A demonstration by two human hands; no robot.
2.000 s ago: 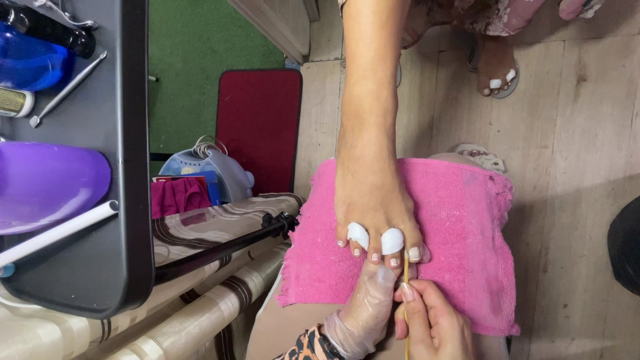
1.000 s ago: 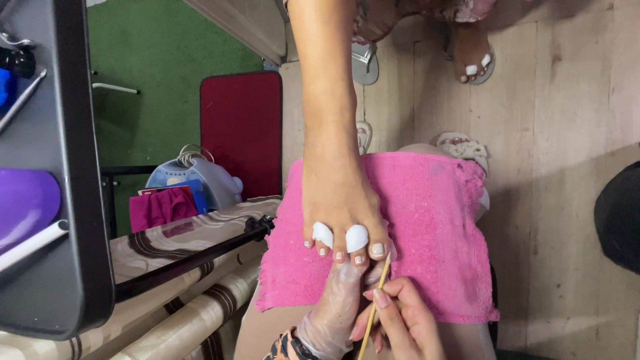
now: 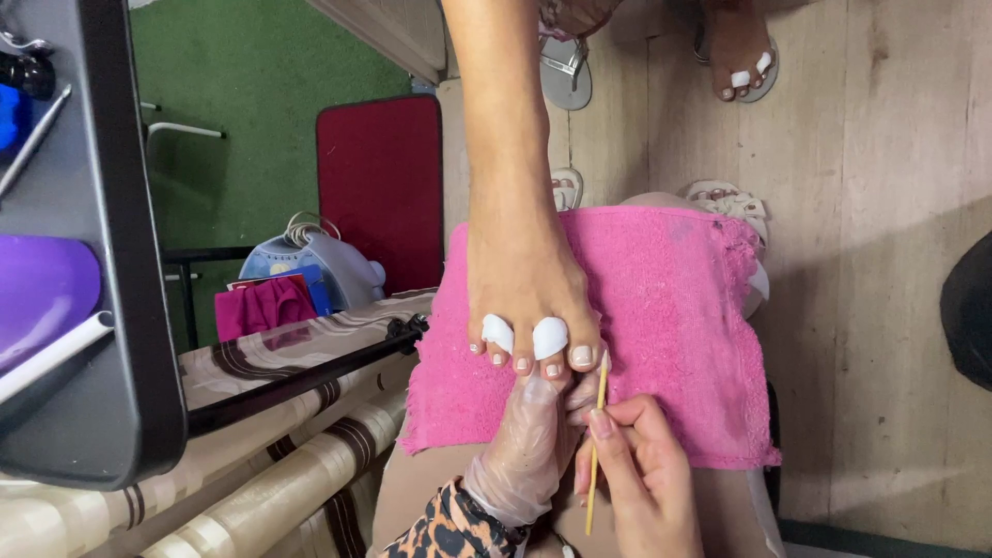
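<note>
Another person's bare foot lies over a pink towel spread on my lap. White pads sit between its toes, and the toenails bear pale polish with white tips. My left hand, in a clear glove, holds the toes from below, its thumb under the middle toes; its other fingers are partly hidden. My bare right hand pinches a thin wooden stick between thumb and fingers. The stick's tip, wrapped in something white, is beside the big toe's outer edge; whether it touches is unclear.
At the left stands a dark trolley tray with a purple bowl and a white tube. Below it hangs striped cloth. A red mat and a blue device lie beyond. The person's other foot is at the upper right.
The stick's tip has moved from between the toes, where it was two seconds ago, to the outer side of the big toe. My left hand still holds the toes. The view has shifted somewhat.
</note>
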